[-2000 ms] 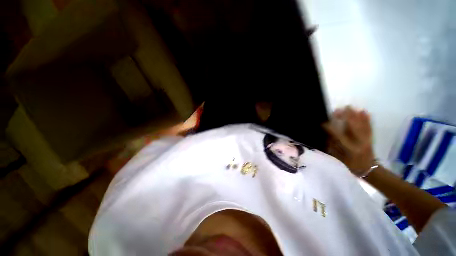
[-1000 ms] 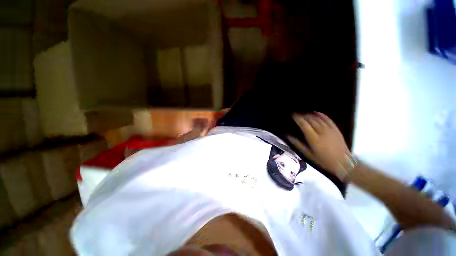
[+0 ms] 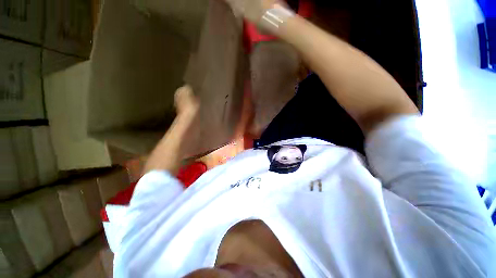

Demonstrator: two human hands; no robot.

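Note:
A large brown open carton (image 3: 217,103) fills the upper left, its inside dark and its near side panel facing me. My left hand (image 3: 186,100) is at the carton's edge, with fingers curled on the cardboard. My right arm reaches across to the top. My right hand (image 3: 247,7), with a bracelet at the wrist, is at the far end of the same panel. It is blurred and partly cut off by the top edge, so its grip is unclear.
Stacked cartons (image 3: 22,81) stand at the left. A red stool (image 3: 190,172) with a white sheet is by my left side. Another red object (image 3: 260,37) is beyond the carton. The white table (image 3: 454,108) is at the right, with blue items at its edges.
My right hand has moved from near my lap up and left to the carton. My left hand has risen onto the carton's edge. The carton now sits tilted and closer.

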